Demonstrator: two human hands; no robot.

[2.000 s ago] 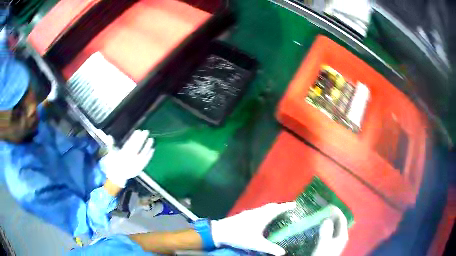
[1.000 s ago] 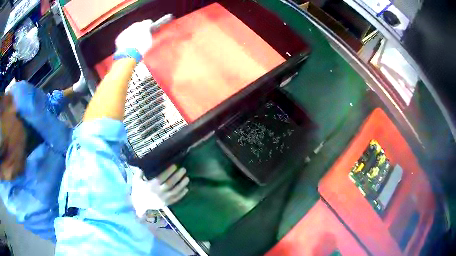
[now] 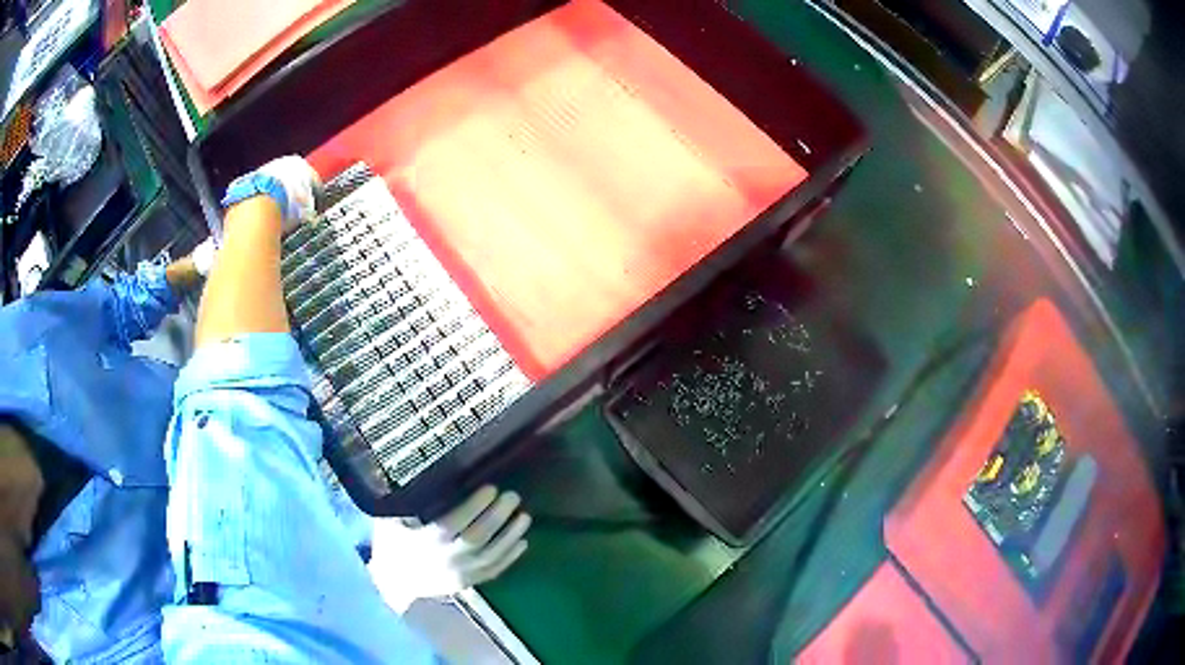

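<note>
My left hand [image 3: 289,190], in a white glove with a blue band at the wrist, is inside the black tote [image 3: 676,305] at its left side. It touches the upper end of the rows of silver metal bars [image 3: 403,331]. A greyer bar [image 3: 341,182] extends from beside its fingers; whether they grip it is hidden by the glove. The bars lie side by side on red foam [image 3: 559,169]. My right hand is not in view.
Another person's white-gloved hand [image 3: 468,552] rests by the bench edge, below the tote. A black screw tray [image 3: 741,487] sits beside the tote. At right, a red foam fixture [image 3: 936,520] holds a circuit board [image 3: 1020,468]. A co-worker's blue smock [image 3: 85,377] is at left.
My left hand left the green board, reached over to the tote with a grey bar, then came down to the bar rows. My right hand has gone out of view. The view has swung left.
</note>
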